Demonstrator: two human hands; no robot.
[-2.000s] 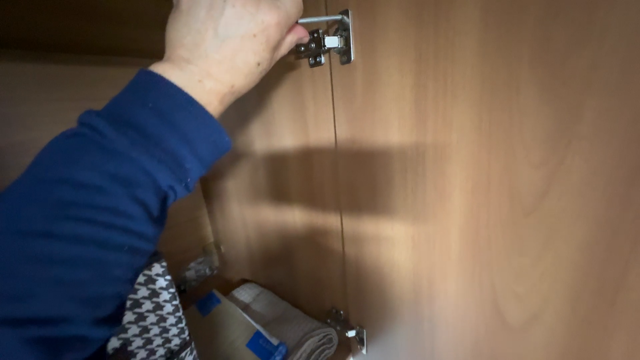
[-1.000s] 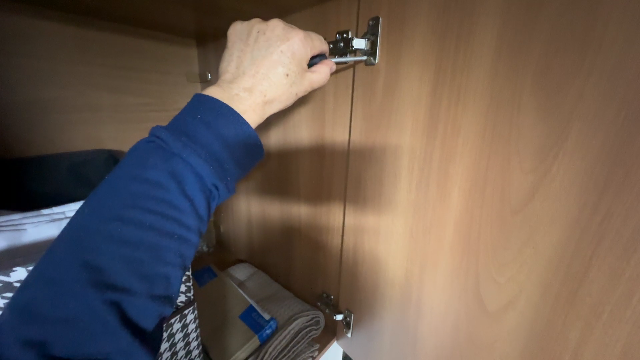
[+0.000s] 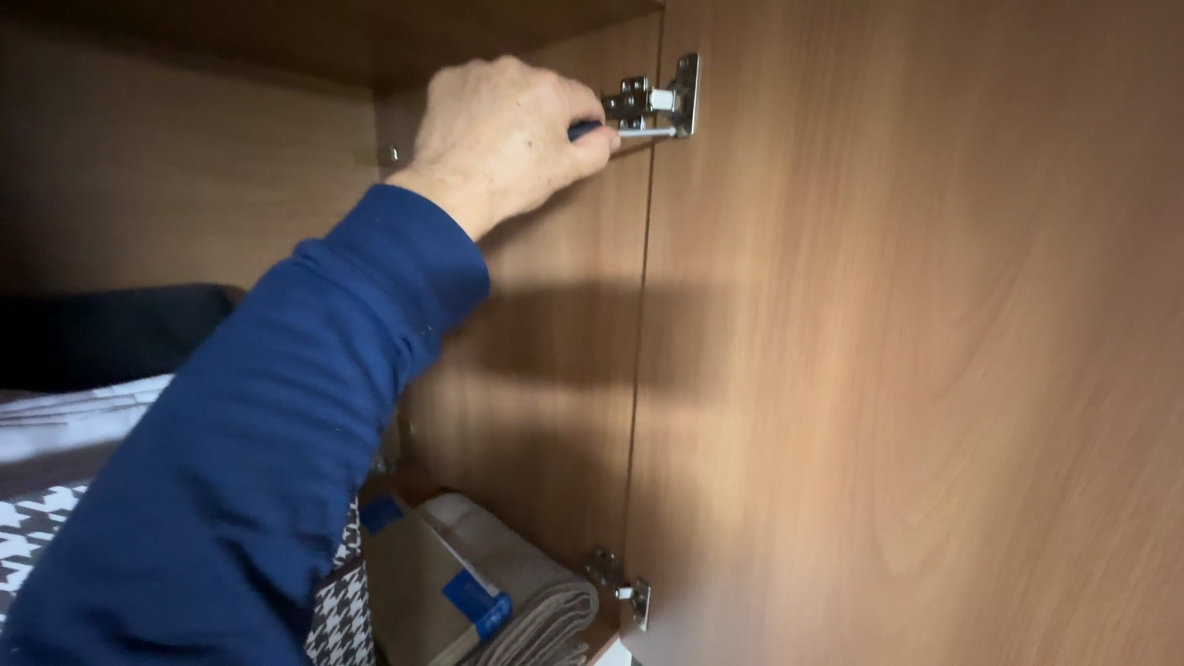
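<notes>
My left hand (image 3: 518, 134), in a dark blue sleeve, is closed around the dark handle of a screwdriver (image 3: 638, 133). Its metal shaft points right, and the tip meets the lower end of the plate of the upper metal cabinet hinge (image 3: 686, 97). That plate lies on the wooden door (image 3: 879, 324); the hinge arm reaches left onto the cabinet side panel (image 3: 555, 370). My fingers cover most of the handle and sit close to the hinge arm. A second hinge (image 3: 638, 601) joins door and panel lower down. My right hand is out of view.
Inside the cabinet, a folded grey-brown textile (image 3: 546, 592) lies beside a flat tan package (image 3: 416, 583) with blue labels. Houndstooth-patterned fabric (image 3: 342, 610), light folded cloth (image 3: 74, 425) and a dark item (image 3: 120, 333) are at the left. A shelf board (image 3: 324, 28) runs overhead.
Two seconds ago the screwdriver shaft was near the top of the upper hinge plate; now it is at the lower end. The view has shifted, showing more of the cabinet's left side.
</notes>
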